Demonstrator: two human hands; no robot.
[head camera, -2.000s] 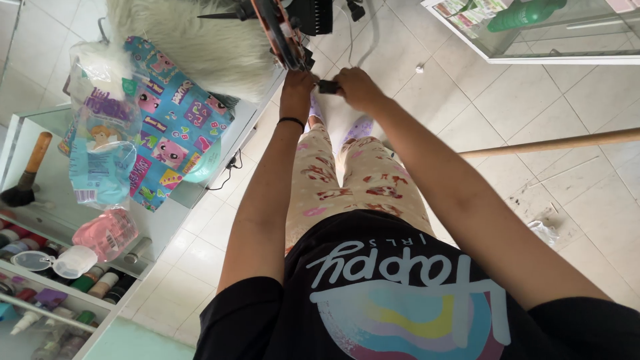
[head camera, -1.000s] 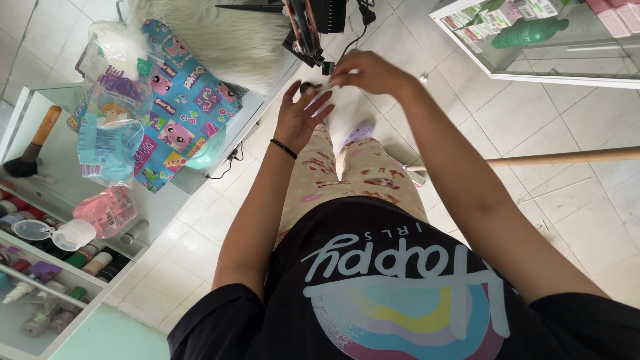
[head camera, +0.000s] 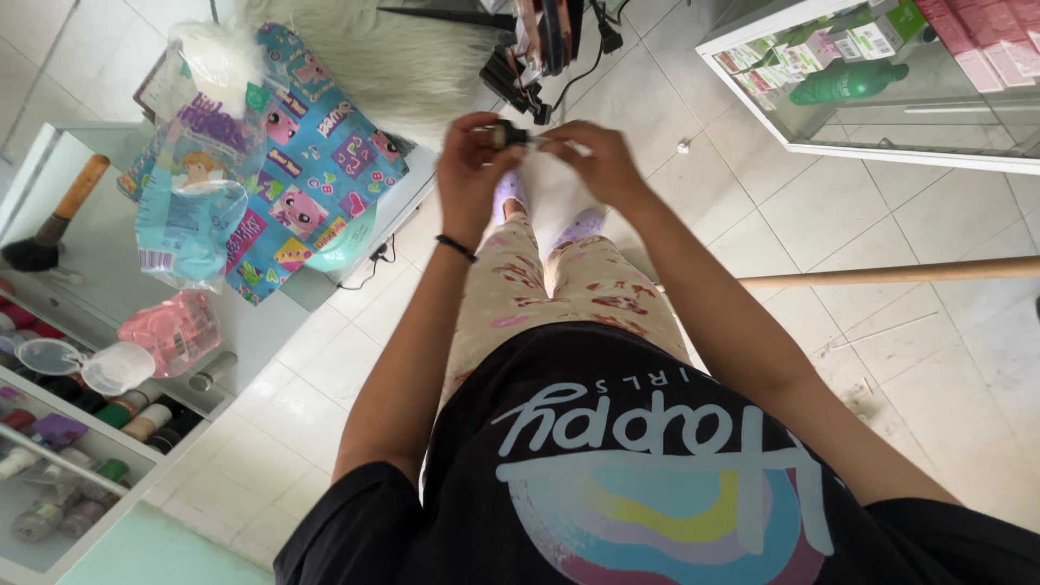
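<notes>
In the head view, my left hand (head camera: 471, 166) has a dark band at the wrist and grips a small black object (head camera: 512, 134), whose kind I cannot tell. My right hand (head camera: 597, 162) meets it from the right, its fingertips pinched on a thin pale piece (head camera: 538, 142) at that object's end. Motion blur hides the exact contact. Just beyond the hands is a cluster of dark tools and cords (head camera: 524, 77), with a black plug (head camera: 609, 36) on a cable to its right.
On the left, a glass display case (head camera: 325, 296) holds up a patterned blue bag (head camera: 296, 175), plastic packages and a pink-filled bottle (head camera: 171, 333). A brush (head camera: 69, 203) lies nearby. White fur (head camera: 390, 65) is behind. A glass cabinet (head camera: 812, 150) and a wooden pole (head camera: 894, 272) are at right.
Two seconds ago my right hand held a dark object beside the tools. One second ago my left palm was turned up with spread fingers; now its fingers are closed around the small black object.
</notes>
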